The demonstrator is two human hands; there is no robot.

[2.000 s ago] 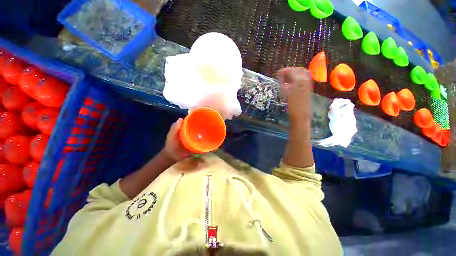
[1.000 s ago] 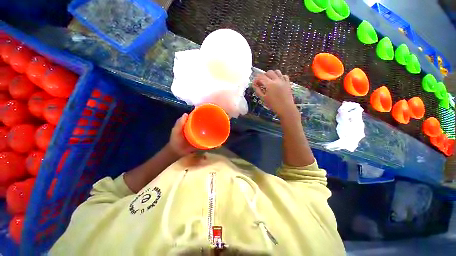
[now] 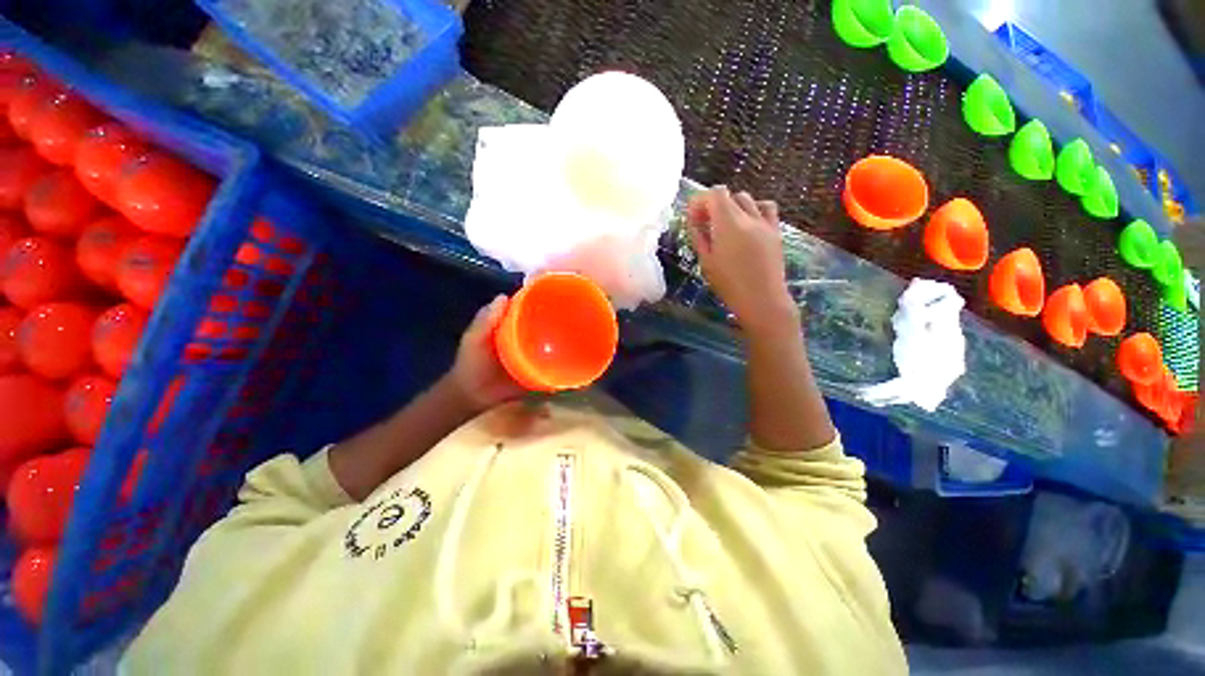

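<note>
My left hand (image 3: 484, 357) holds an orange shell (image 3: 559, 333) from its left side, open side up, just in front of the ledge. The shell's hollow inside shows a small bright spot. My right hand (image 3: 740, 251) is over the ledge, right of the white cup (image 3: 616, 143), with its fingers bent down where the small loose parts lie. The hand mostly hides those parts, and I cannot tell if the fingertips hold one. The white cup stands on a crumpled white rag (image 3: 509, 198).
A blue crate (image 3: 146, 396) full of orange shells is at the left. A blue parts tray (image 3: 337, 60) is at the upper left. A second white rag (image 3: 925, 346) lies farther right on the ledge (image 3: 846, 297). The conveyor belt (image 3: 766, 79) carries orange shells; green shells (image 3: 988, 106) line its far side.
My right hand has come back from beside the belt's orange shells to the small parts and stays there. The nearest belt shell now shows its rounder opening. My left hand still holds its shell.
</note>
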